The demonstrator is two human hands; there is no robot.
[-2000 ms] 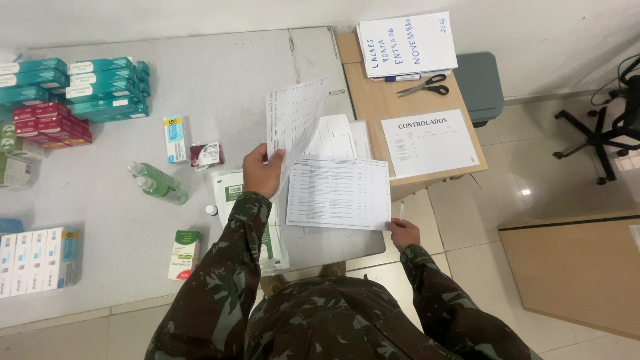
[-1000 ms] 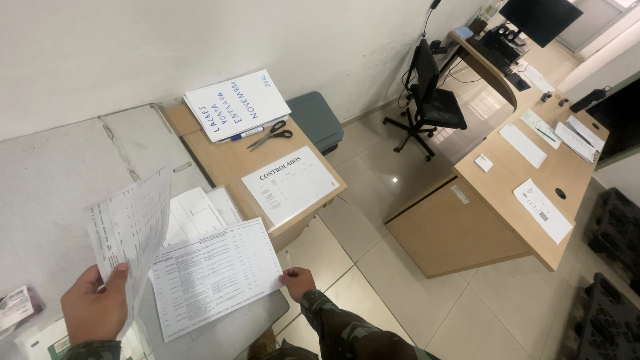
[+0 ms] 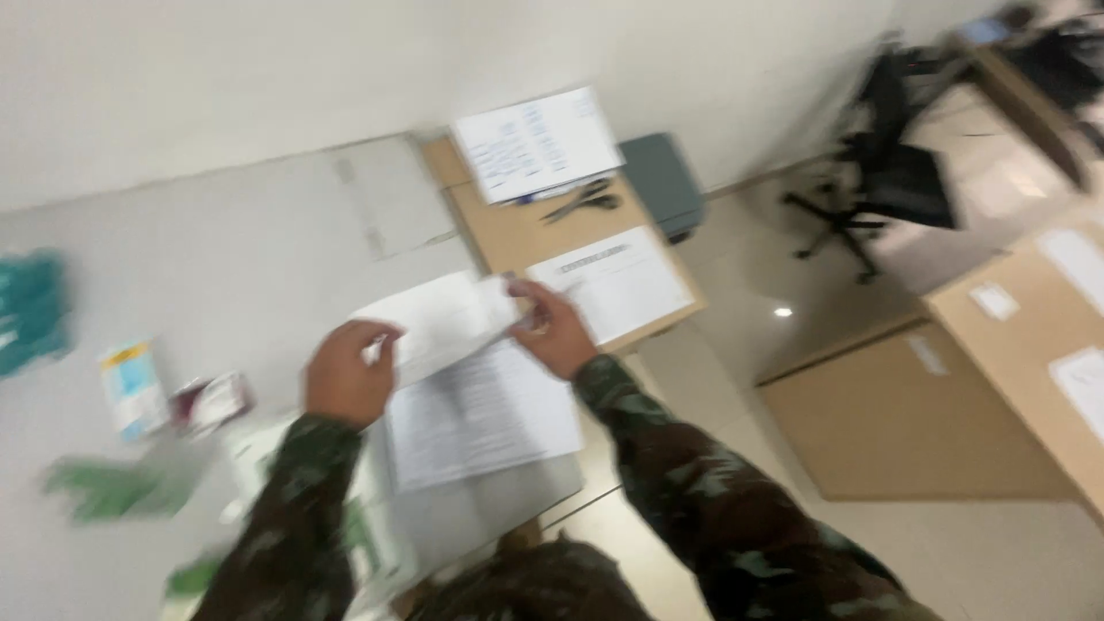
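Note:
The view is blurred. A white paper point(image 3: 440, 323) spans the space between my hands, its left edge in my left hand point(image 3: 349, 371) and its upper right end in my right hand point(image 3: 554, 328). Beneath it, printed sheets point(image 3: 487, 418) lie at the grey table's corner. Up and to the right, scissors point(image 3: 582, 203) rest on a wooden surface between a stack of handwritten white sheets point(image 3: 539, 142) and a printed notice point(image 3: 612, 280).
On the grey table point(image 3: 241, 250) are teal packs point(image 3: 33, 306), a white and blue box point(image 3: 135, 388), a dark red and white pack point(image 3: 211, 401) and blurred green items point(image 3: 121, 487). A black office chair point(image 3: 897, 172) and a wooden desk point(image 3: 1018, 302) stand at right.
The printed sheets that my hands held a second ago now lie on the table. My right hand has moved up to the white paper. The view has swung back left.

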